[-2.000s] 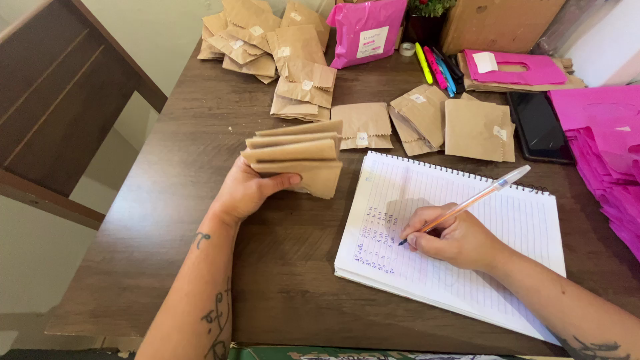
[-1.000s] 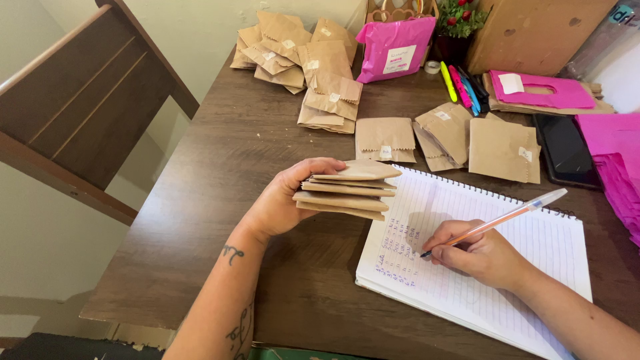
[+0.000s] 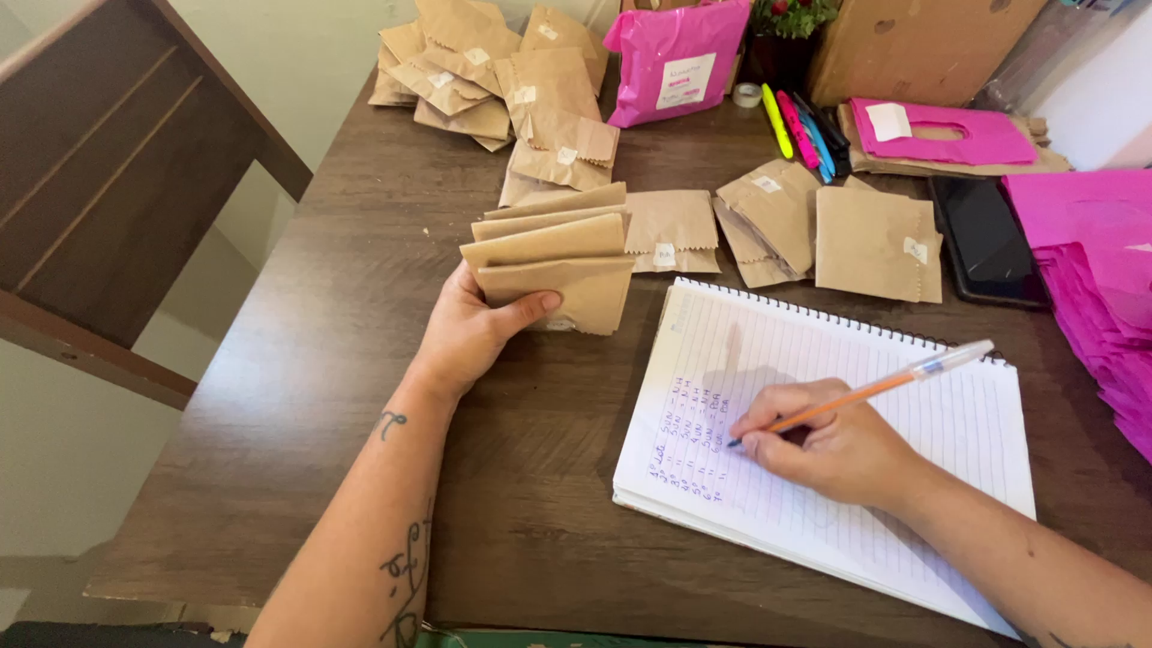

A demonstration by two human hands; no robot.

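Observation:
My left hand (image 3: 481,319) grips several folded brown paper packets (image 3: 558,261), fanned upright with the thumb across the front one, left of the notebook. A ballpoint pen with an orange barrel (image 3: 855,391) is in my right hand (image 3: 823,441). Its tip rests on or just above the ruled page of a spiral notebook (image 3: 936,504), beside handwritten lines in blue ink. Behind the notebook lie a single paper packet (image 3: 670,220), a small overlapping group (image 3: 769,216) and another small stack (image 3: 873,238), each bearing a white sticker.
A heap of paper packets (image 3: 459,63) lies at the back, beside a pink plastic parcel (image 3: 679,58). Highlighters and pens (image 3: 796,126), a tape roll (image 3: 747,94), a cardboard box (image 3: 900,45), a black phone (image 3: 985,238) and pink bags (image 3: 1098,270) line the right. A wooden chair (image 3: 117,135) stands left.
The packets in my left hand, seen nearly edge-on one second ago, now show the front one's broad face. My right hand still holds the pen at the page.

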